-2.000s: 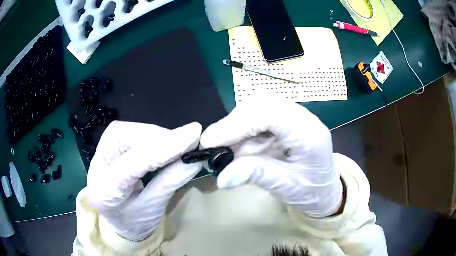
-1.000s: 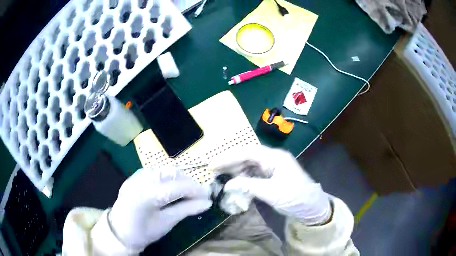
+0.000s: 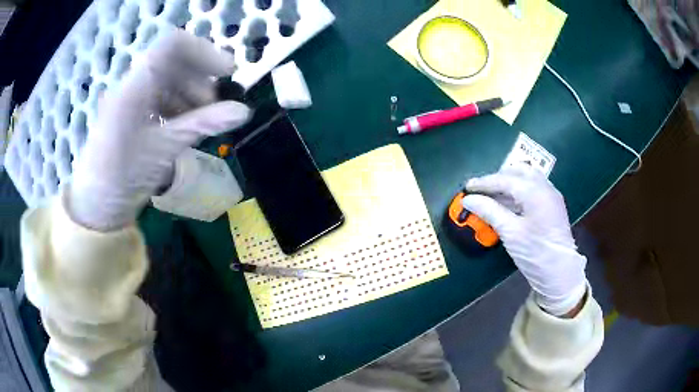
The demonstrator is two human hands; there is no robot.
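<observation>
My left hand (image 3: 146, 130), white-gloved and slightly blurred, is raised at the upper left over the white blister tray and the pump bottle. A small black moulded part (image 3: 229, 89) is pinched between its thumb and fingertips. My right hand (image 3: 529, 218), also white-gloved, is at the right with thumb and fingertips closed on the back end of the small orange-and-black tool (image 3: 478, 224), which rests on the green mat. The white card (image 3: 529, 153) with print is partly hidden behind my right hand.
A black phone (image 3: 291, 184) and tweezers (image 3: 291, 272) lie on the yellow dot sheet (image 3: 383, 180). The white bottle (image 3: 201, 185) stands beside them. The blister tray (image 3: 306, 19), a pink pen (image 3: 452, 115), a tape ring (image 3: 452, 47) and a white cable (image 3: 586, 111) are further back.
My hands have moved apart. The left has risen to the upper left with the black part; the right has moved right onto the orange-and-black tool. The view has shifted.
</observation>
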